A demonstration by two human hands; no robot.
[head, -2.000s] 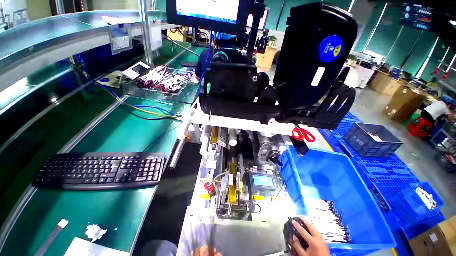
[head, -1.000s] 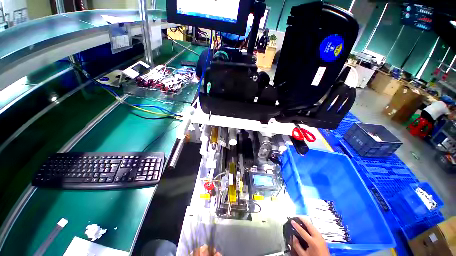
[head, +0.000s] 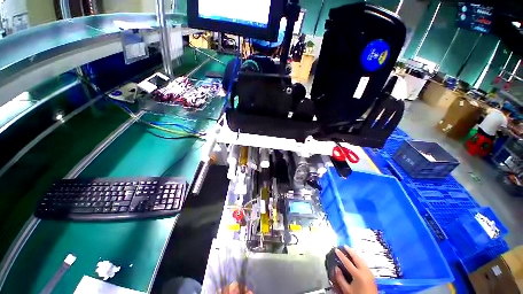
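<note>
My right hand (head: 356, 275) rests on a black computer mouse (head: 334, 262) at the right edge of the silver-grey machine plate (head: 281, 270), its fingers over the mouse. My left hand (head: 236, 288) shows only as a few fingertips at the bottom edge; the rest is cut off, and what it holds cannot be seen. The machine mechanism (head: 265, 218) with yellow and red parts stands beyond the plate. Its small lit panel (head: 300, 208) is at its right. A bundle of thin white cables (head: 371, 252) with dark ends lies in the near part of the blue bin (head: 421, 241).
Red-handled scissors (head: 345, 154) lie beyond the bin. A black keyboard (head: 112, 198), crumpled scrap (head: 107, 268) and white paper (head: 106, 287) lie on the green bench at left. A bulky black unit (head: 350, 74) and monitor (head: 232, 12) stand behind. A person (head: 493, 125) sits far right.
The view has shifted slightly. My right hand stays on the mouse and my left fingertips stay at the bottom edge. The machine and cables look the same.
</note>
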